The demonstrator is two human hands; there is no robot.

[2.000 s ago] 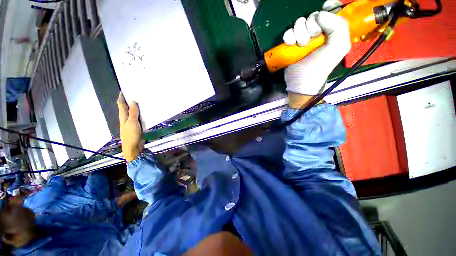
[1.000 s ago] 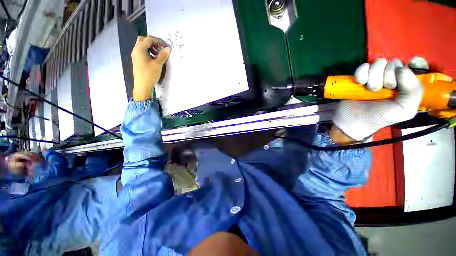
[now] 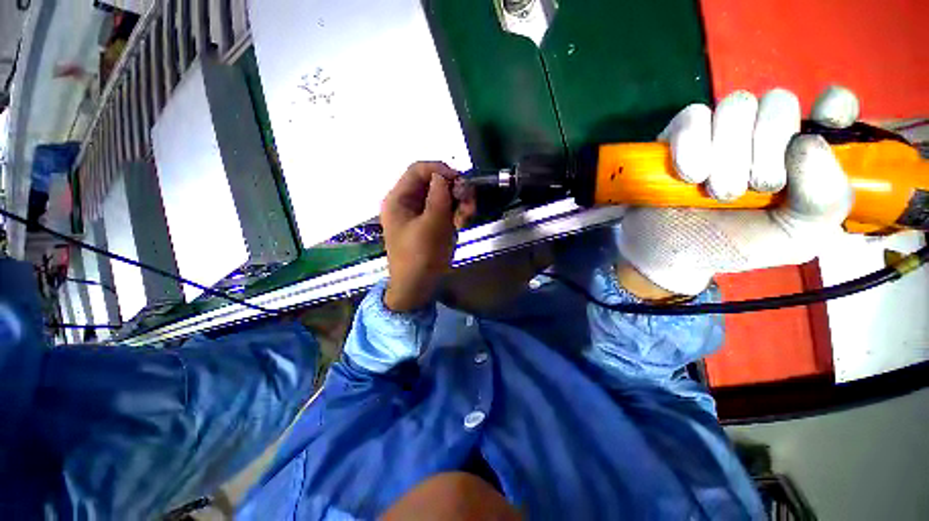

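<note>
My right hand [image 3: 733, 204], in a white knit glove, grips the orange-yellow electric screwdriver [image 3: 637, 174], its black nose pointing left. My left hand [image 3: 420, 229] is bare, its thumb and fingertips pinched around the tip of the screwdriver bit [image 3: 491, 179]. Whether a small screw is between them is too small to tell. Both hands are at the near right corner of a white-topped metal enclosure [image 3: 357, 112]. A cluster of tiny dark specks [image 3: 316, 85], probably screws, lies on its cover.
More enclosures [image 3: 199, 173] stand in a row to the left, beside rollers [image 3: 153, 71]. The aluminium bench edge [image 3: 336, 275] runs in front. A red sheet [image 3: 815, 56] lies on the green bench at right. A bin with red and white blocks [image 3: 769, 326] is below. Another person's blue sleeve [image 3: 194, 397] is close at left.
My left hand moved from the enclosure to its corner, then up to the specks on the cover, and now right to the bit. The screwdriver was at the corner, pulled right, and has come back left.
</note>
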